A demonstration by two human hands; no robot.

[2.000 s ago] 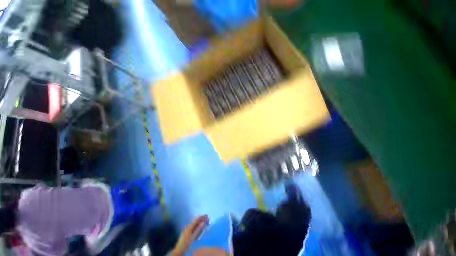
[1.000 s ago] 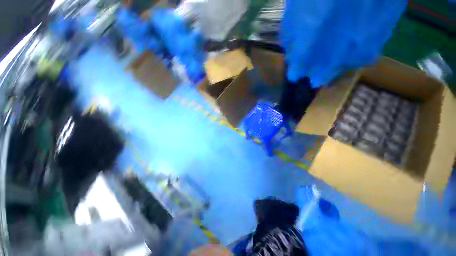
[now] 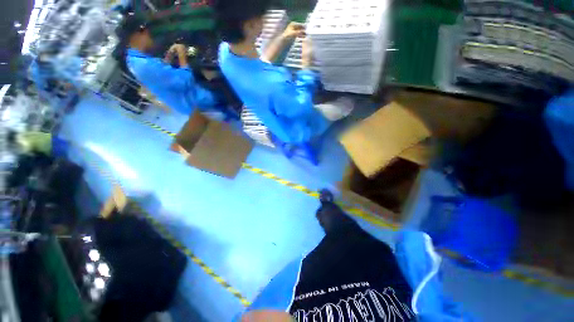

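Neither of my hands can be made out; a blurred skin-toned patch at the bottom edge does not read as a hand. An open cardboard box [image 3: 385, 139] with a raised flap and dark inside stands on the floor ahead, beside the bench. Another open cardboard box [image 3: 220, 149] stands farther off, near the yellow-black line. A blurred blue stool [image 3: 479, 231] is at the lower right.
Two people in blue smocks [image 3: 267, 94] are at the green-topped bench [image 3: 412, 53]. A tall stack of white trays [image 3: 347, 53] and piled trays [image 3: 522, 53] stand on it. A dark shape [image 3: 135, 258] and equipment line the left side.
The view has swung left along the aisle. The cardboard box filled with trays has left the picture, and the hand seen at the bottom two seconds ago no longer shows. The seated workers now show clearly.
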